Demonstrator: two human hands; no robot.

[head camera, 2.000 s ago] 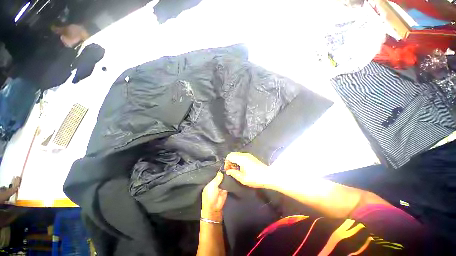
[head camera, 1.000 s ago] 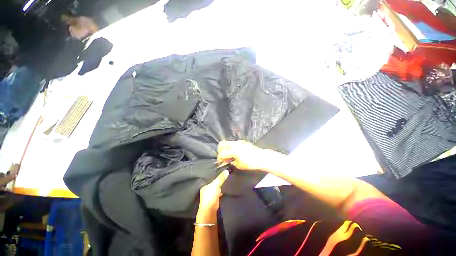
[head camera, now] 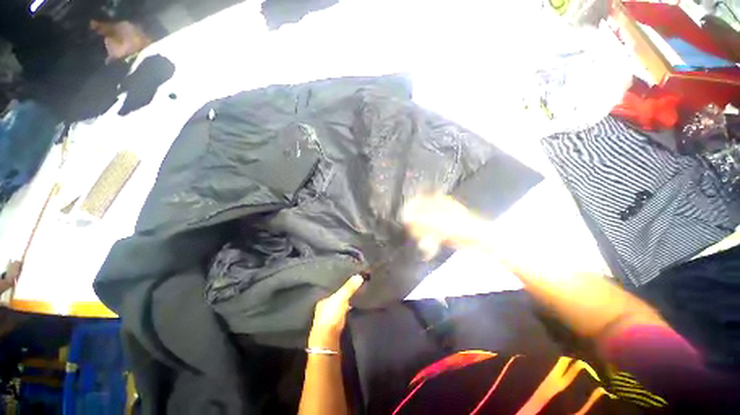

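Note:
A dark garment [head camera: 268, 154] with crinkled, shinier lining [head camera: 381, 146] lies spread on the white table and hangs over its near edge. My left hand [head camera: 333, 310] pinches the garment's edge near the middle, with a bracelet at the wrist. My right hand [head camera: 442, 223] is blurred and raised over the garment, to the right of my left hand. Its fingers look bent together, but whether they hold a needle cannot be seen. No thread can be made out.
Striped cloth [head camera: 617, 190] with small dark pieces lies at right. Behind it are a red bag [head camera: 649, 107], clear plastic and a red box [head camera: 690, 40]. A ridged block [head camera: 110, 184] lies at left. Blue crates [head camera: 97, 365] stand below. Part of another person's hand [head camera: 122, 38] shows far left.
My right hand has moved away from my left hand, up and to the right, off the pinched edge. My left hand still pinches the garment.

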